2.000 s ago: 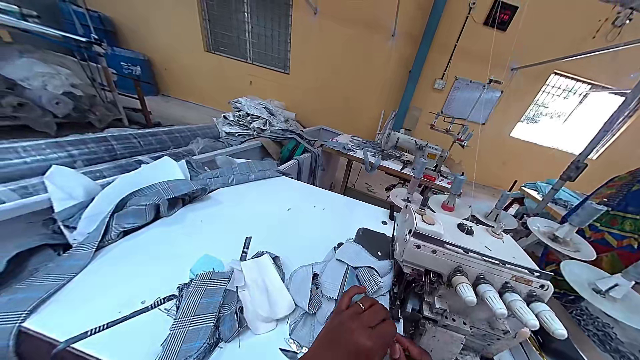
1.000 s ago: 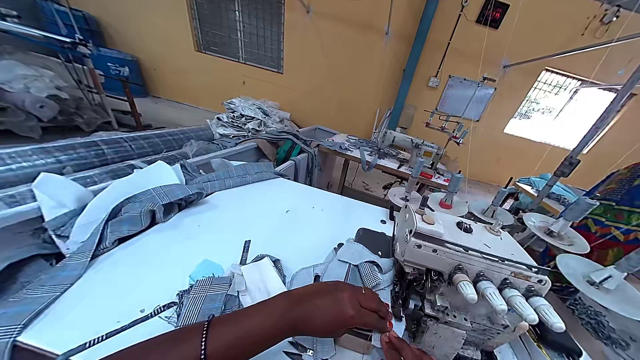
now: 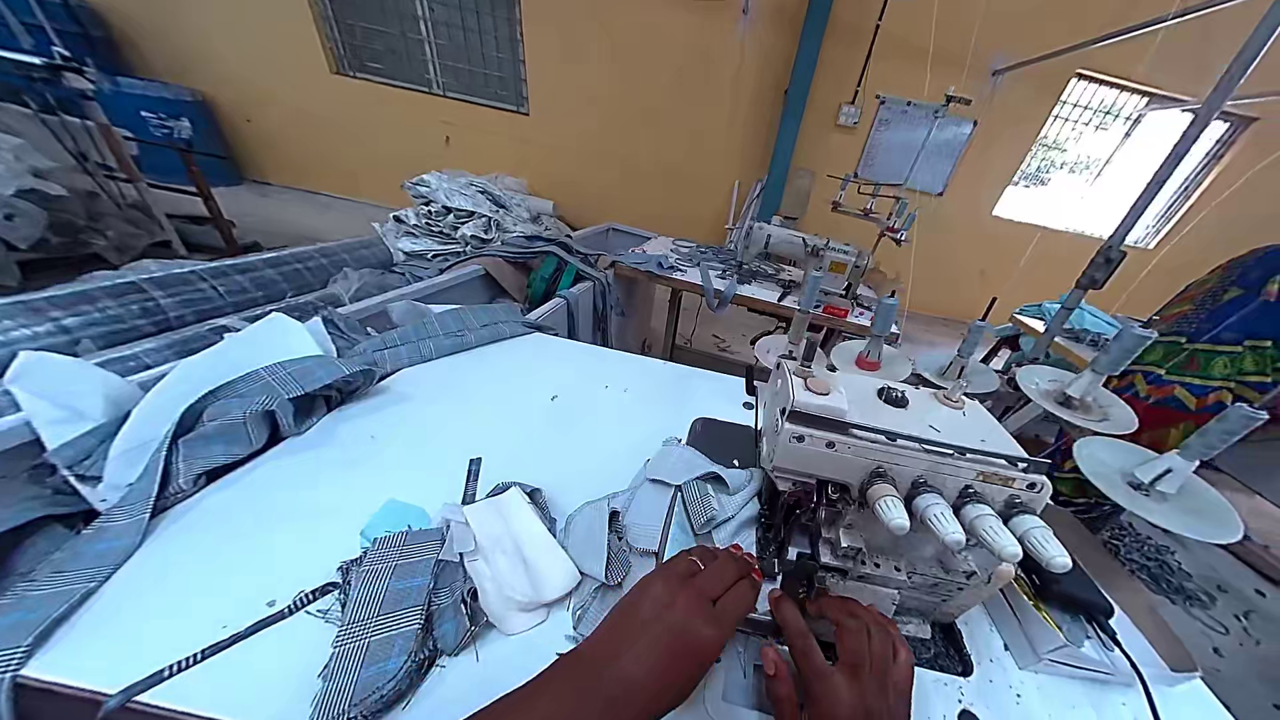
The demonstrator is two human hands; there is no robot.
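A white overlock sewing machine (image 3: 900, 440) stands at the right of the white table (image 3: 440, 420). My left hand (image 3: 685, 610), wearing a ring, lies flat just left of the presser foot area, fingertips close to it. Below that area is my right hand (image 3: 840, 650), its fingers bent at the machine's front edge. Whether small cloth is pinched under the fingers is hidden. Grey fabric pieces (image 3: 700, 490) lie heaped behind my left hand. Farther left are a folded white cloth (image 3: 518, 560), checked grey pieces (image 3: 390, 610) and a light blue scrap (image 3: 395, 520).
Long checked strips (image 3: 260, 420) run along the table's left edge. Thread cones on white discs (image 3: 1160, 490) stand right of the machine, and an open box (image 3: 1060, 620) lies beside it. Another sewing machine (image 3: 800, 250) is on a table behind. Patterned cloth (image 3: 1190, 370) shows at far right.
My left forearm lay across the table one second ago; now it comes up from the bottom edge, and the white cloth shows more fully. My right hand shows more at the machine's front.
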